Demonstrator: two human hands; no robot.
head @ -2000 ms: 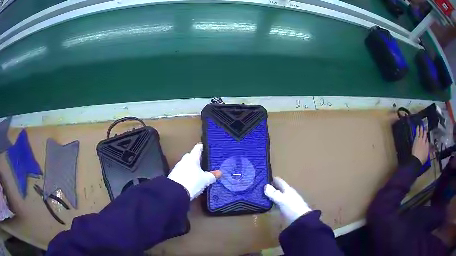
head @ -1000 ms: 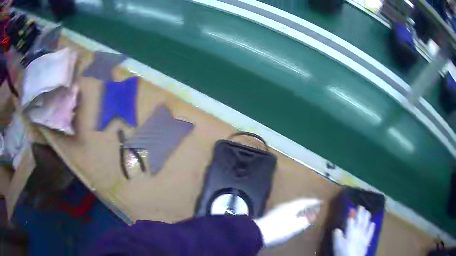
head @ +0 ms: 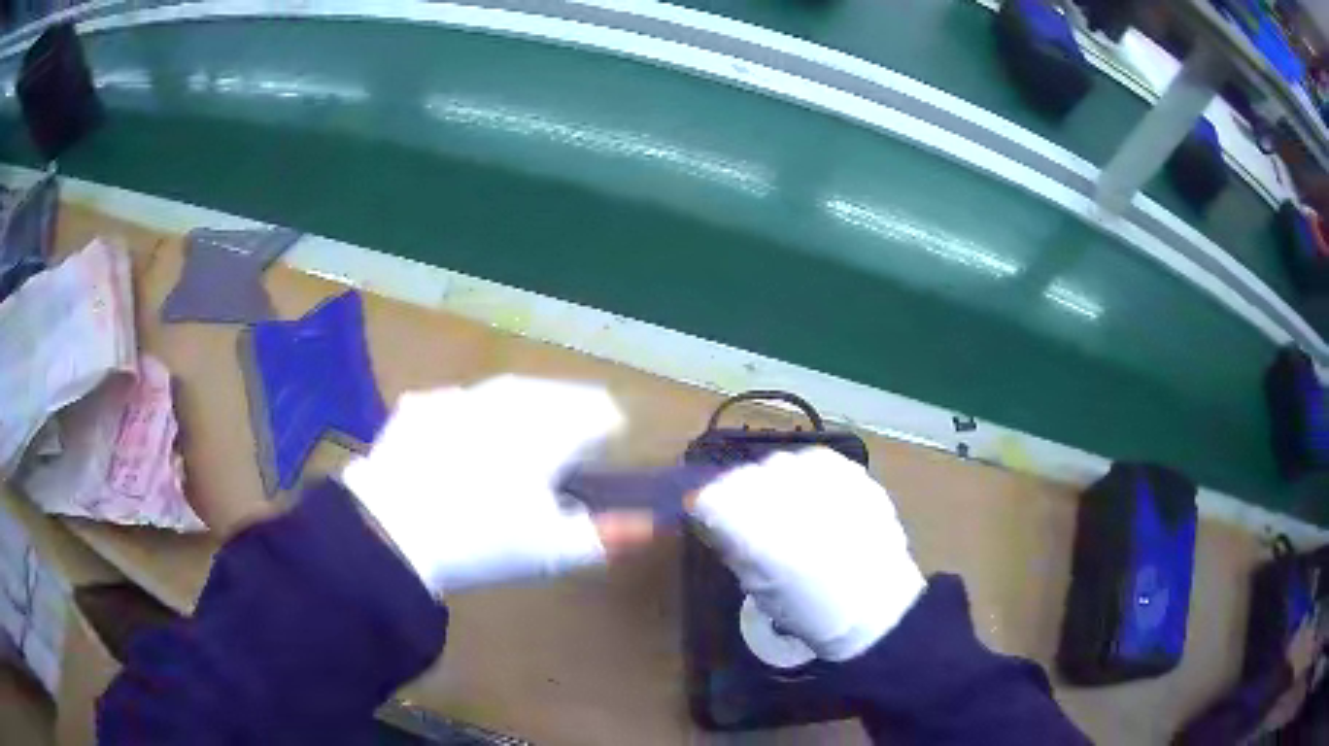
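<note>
My left hand, in a white glove with a bare fingertip showing, and my gloved right hand hold a thin dark grey, blurred grille panel between them. It is seen nearly edge-on, above the bench. Below my right hand, an unfitted black speaker lies front up. Its carry handle points to the belt, and its white cone is partly hidden by that hand. A blue grille panel lies on the bench left of my left hand. A grey panel lies behind it.
A blue-fronted speaker is on the bench at right. Beyond it are another speaker and another person's hand. Crumpled printed paper lies at far left. The green conveyor runs behind, with a dark speaker at its left.
The view has shifted. Both my hands have come together over the bench around the thin panel. My right hand has left the blue-fronted speaker. The grey panel beside the nippers is gone from its place.
</note>
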